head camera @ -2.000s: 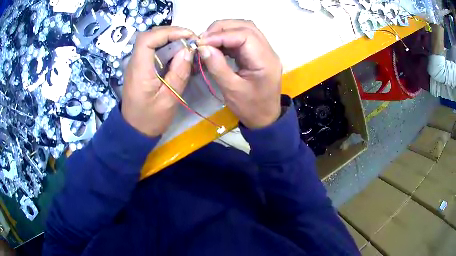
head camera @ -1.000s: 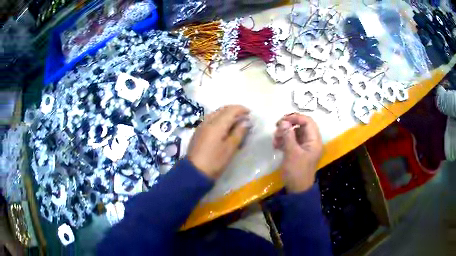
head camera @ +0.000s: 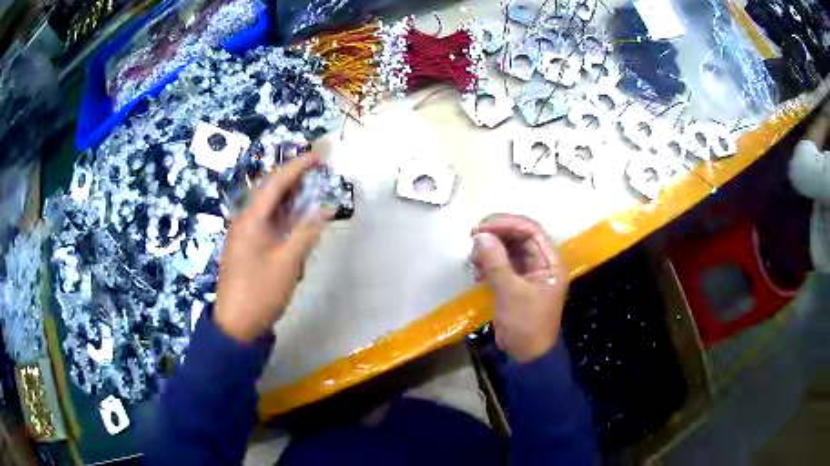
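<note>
A white squarish board [head camera: 425, 182] with a round centre hole lies flat on the white tabletop, between and beyond my hands. My left hand [head camera: 264, 250] is at the right edge of the heaped board pile. Its thumb and fingers are around a blurred, silvery LED board with a black corner [head camera: 344, 200]. My right hand [head camera: 521, 282] is over the table near the front edge, thumb and index fingertips close together. Whether something tiny is between them is not clear.
Heaped unwired boards [head camera: 136, 227] fill the left, with a blue parts bin [head camera: 91, 109] behind. Yellow leads [head camera: 350, 56] and red leads [head camera: 439, 59] lie at the back. Wired boards [head camera: 537, 157] spread at right. A carton [head camera: 678, 319] and red stool [head camera: 728, 282] stand below.
My left hand has moved left to the pile and now has a board in its fingers. A white board now shows on the table. My right hand has shifted slightly left.
</note>
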